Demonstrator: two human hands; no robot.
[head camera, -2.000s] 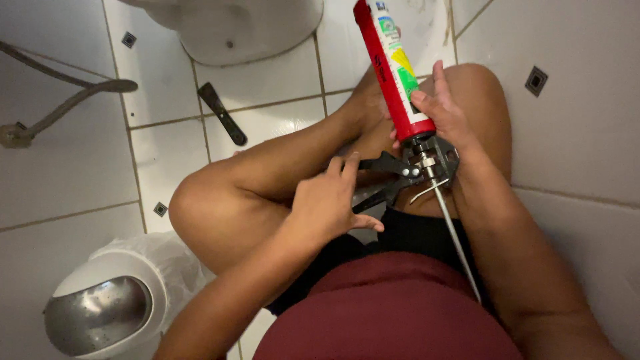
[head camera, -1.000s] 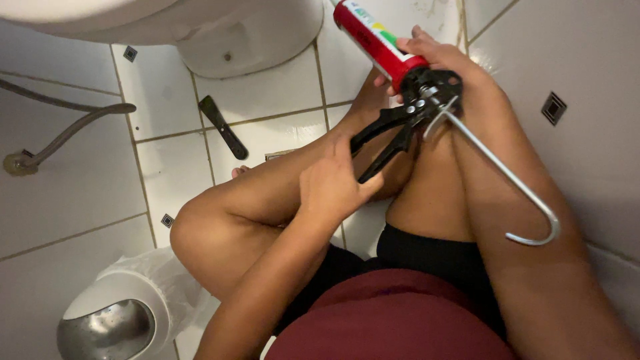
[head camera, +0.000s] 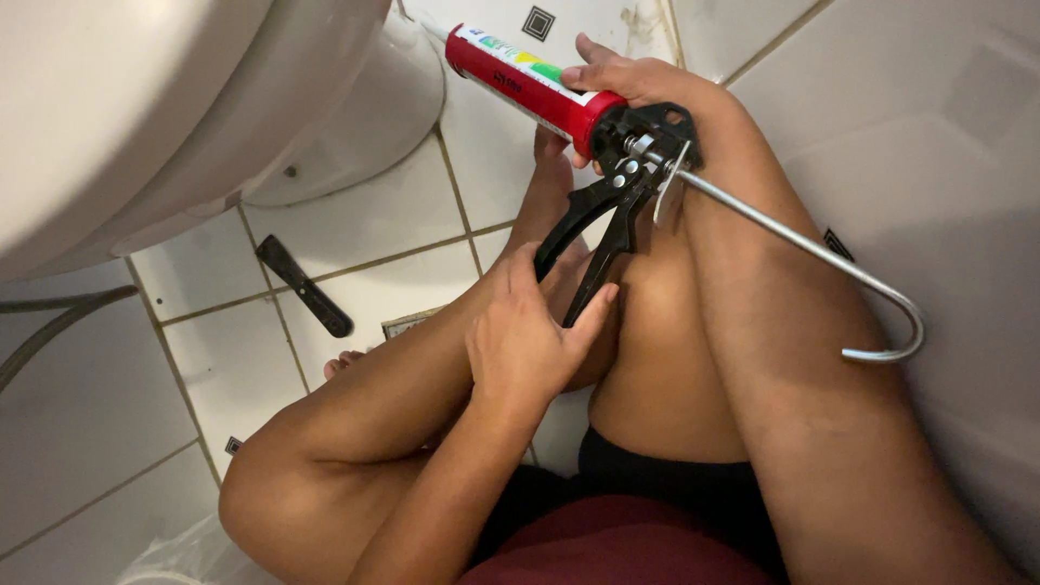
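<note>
A caulking gun with a red frame and black handles holds a printed sealant cartridge. Its pale nozzle points up and left, close by the base of the toilet. My left hand is around the two handles, fingers on the front one and thumb at the rear one. My right hand supports the red barrel near its rear end, with some fingers hidden under it. The hooked steel rod sticks out backward over my right forearm.
A black-handled tool lies on the tiled floor, left of my crossed legs. Beside my shin is a partly covered floor drain or small plate. A grey hose runs at the left, clear plastic shows lower left, and a tiled wall stands right.
The gun has tilted from nearly upright in view to pointing up-left, its nozzle now near the toilet base. Its rod's hooked end has come into sight. The view has moved closer to the toilet.
</note>
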